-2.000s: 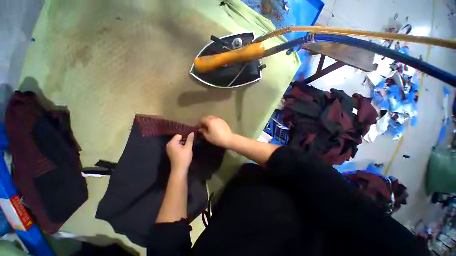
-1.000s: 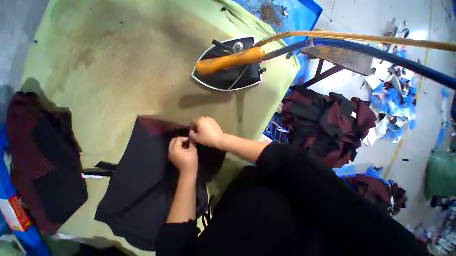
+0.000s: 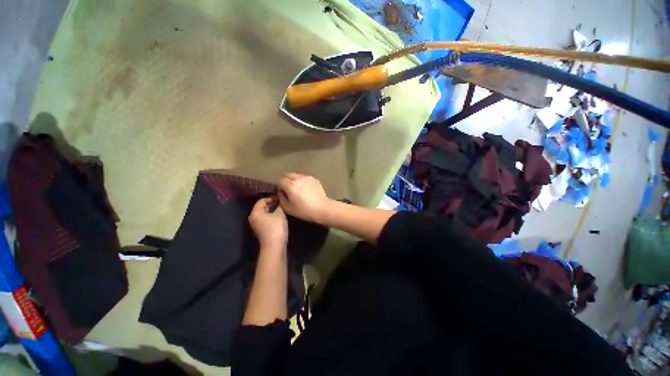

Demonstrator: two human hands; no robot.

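A black garment panel (image 3: pixel 202 268) lies on the pale green ironing table cover (image 3: pixel 161 95). A maroon strip with fine pale stripes (image 3: pixel 228 183) runs along its top edge. My left hand (image 3: pixel 269 222) pinches the strip's edge from below. My right hand (image 3: pixel 303 197) pinches the same edge just beside and above it, fingertips close together. The fold between the fingertips is partly hidden by the fingers. The steam iron (image 3: pixel 334 92), with an orange-yellow handle, rests on the cover beyond my hands, touched by neither.
Stacked maroon and black pieces (image 3: pixel 66 242) lie at the table's left, near a blue box (image 3: pixel 33 327). A black and white strip (image 3: pixel 145 248) lies left of the panel. Tan and blue hoses (image 3: pixel 529 62) run right. A crumpled cloth pile (image 3: pixel 477 183) sits beside the table, right.
Both hands have shifted slightly left along the strip since two seconds ago and stay close together. The maroon strip turned darker and narrower, then its stripes show again. The iron stays in place.
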